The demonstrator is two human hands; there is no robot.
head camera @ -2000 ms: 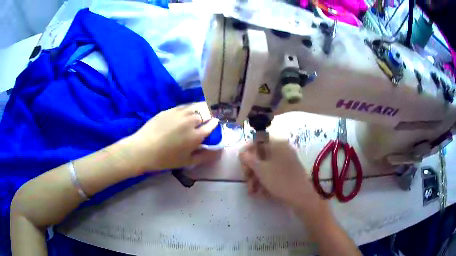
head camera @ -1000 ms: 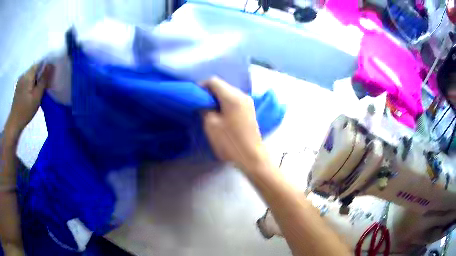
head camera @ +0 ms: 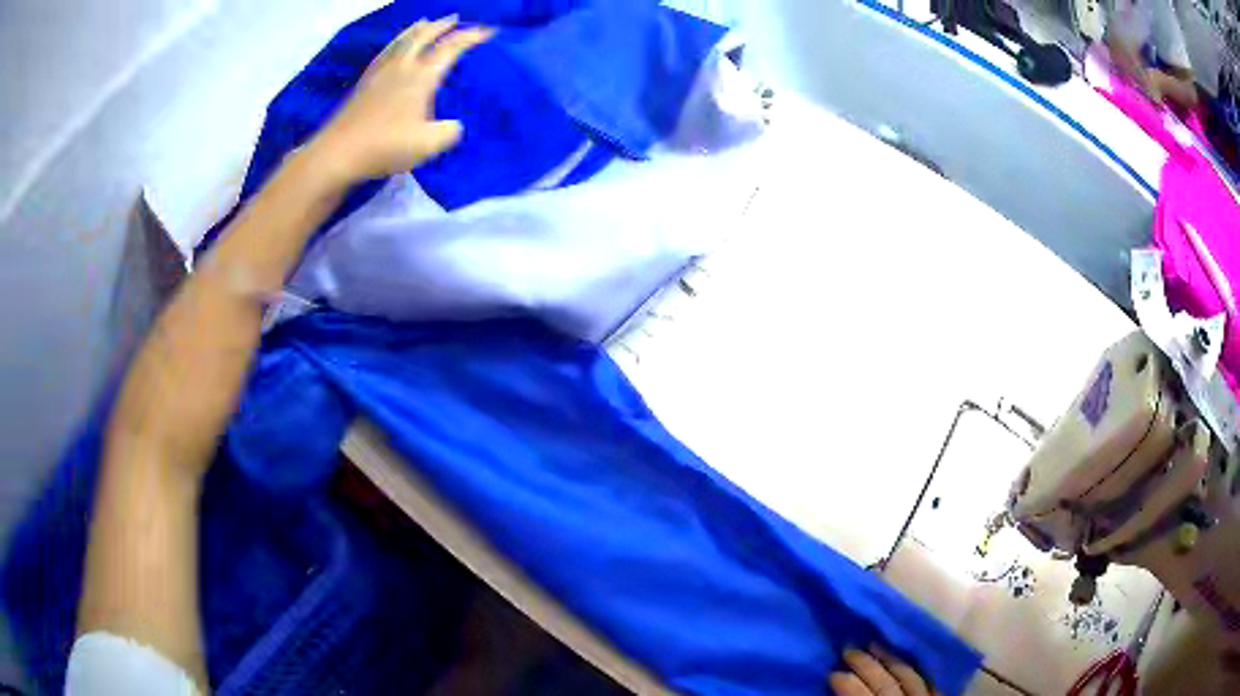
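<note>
The royal-blue garment (head camera: 544,462) lies across the machine table, with a long sleeve-like part running toward the lower right. Its pale lavender lining (head camera: 503,258) shows in the middle. My left hand (head camera: 394,109) is over the blue cloth at the upper left, fingers spread, not gripping. My right hand (head camera: 880,673) is at the bottom edge, mostly cut off, with its fingertips at the end of the long blue part; its grip cannot be made out. The cream sewing machine head (head camera: 1108,442) stands at the right, apart from the cloth.
Red-handled scissors (head camera: 1108,676) lie below the machine head, cut off by the frame. A blue mesh basket (head camera: 293,632) is below the table at the lower left. Bright pink cloth (head camera: 1199,224) lies at the right. A pale raised panel (head camera: 952,177) runs behind the table.
The garment, held up between both hands a second ago, now lies spread on the table. My left hand has moved up and right and let go; my right hand has moved down to the bottom edge.
</note>
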